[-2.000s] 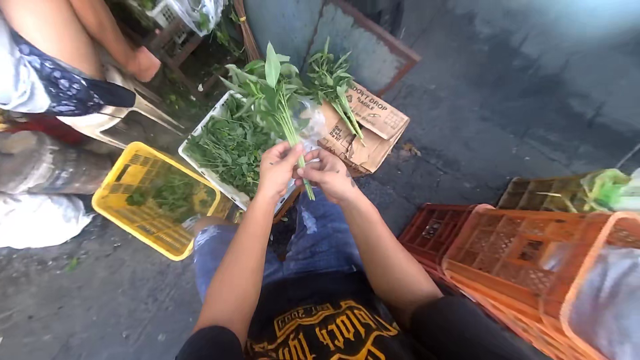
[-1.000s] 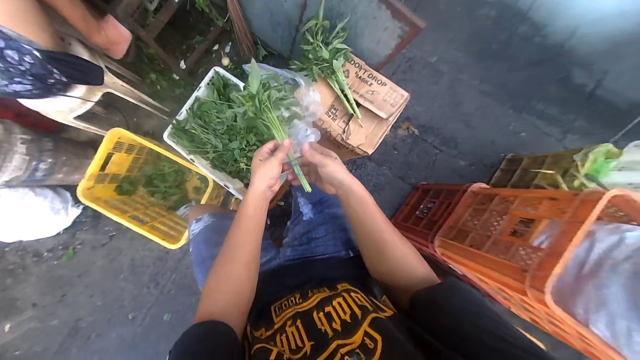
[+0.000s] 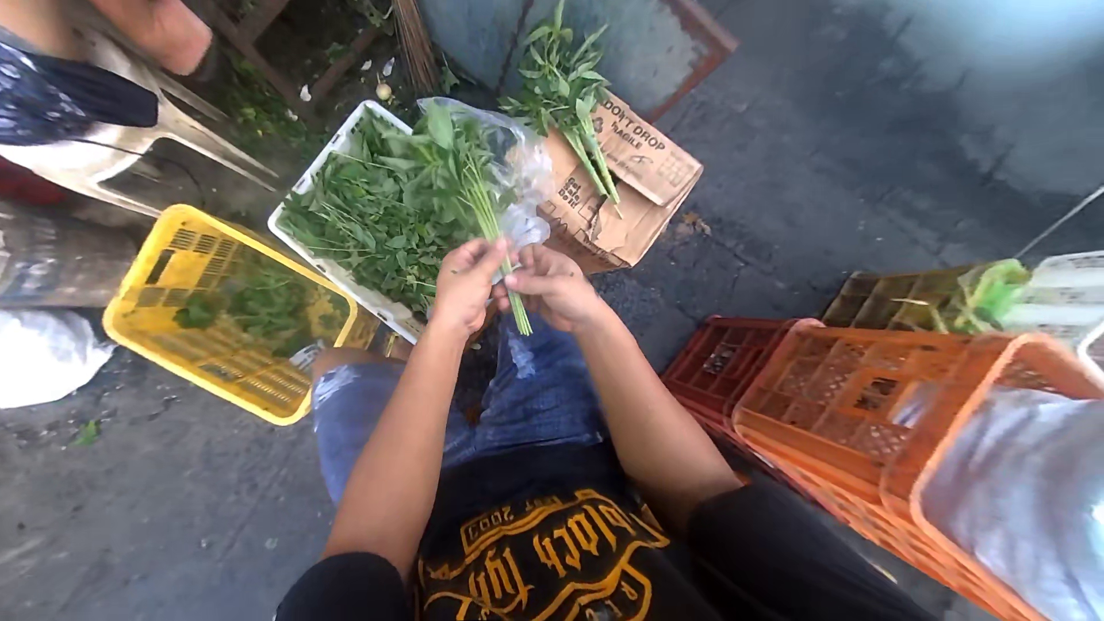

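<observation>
Both hands meet at the lower stems of a bunch of leafy greens [image 3: 483,203], its leaves pointing up and away from me. My left hand [image 3: 470,283] grips the stems from the left. On the other side, the fingers of my right hand [image 3: 549,280] close around the same stems, just above their cut ends. Behind the bunch is a white crate [image 3: 341,285] heaped with loose leafy greens [image 3: 371,216]. A clear plastic bag [image 3: 526,168] lies between that crate and a cardboard box [image 3: 638,172]. On the box rests another bunch of greens [image 3: 569,95] with thicker stems.
A yellow plastic crate [image 3: 220,388] with some greens inside stands at the left. Beyond it are a white plastic chair [image 3: 129,159] and a seated person's limbs. Red [image 3: 724,362] and orange crates [image 3: 828,405] stand at the right, the orange one holding plastic-wrapped contents.
The bunch has stayed between my hands, which have shifted slightly along its stems. Its leafy top now leans more to the left, over the white crate. The view has moved a little.
</observation>
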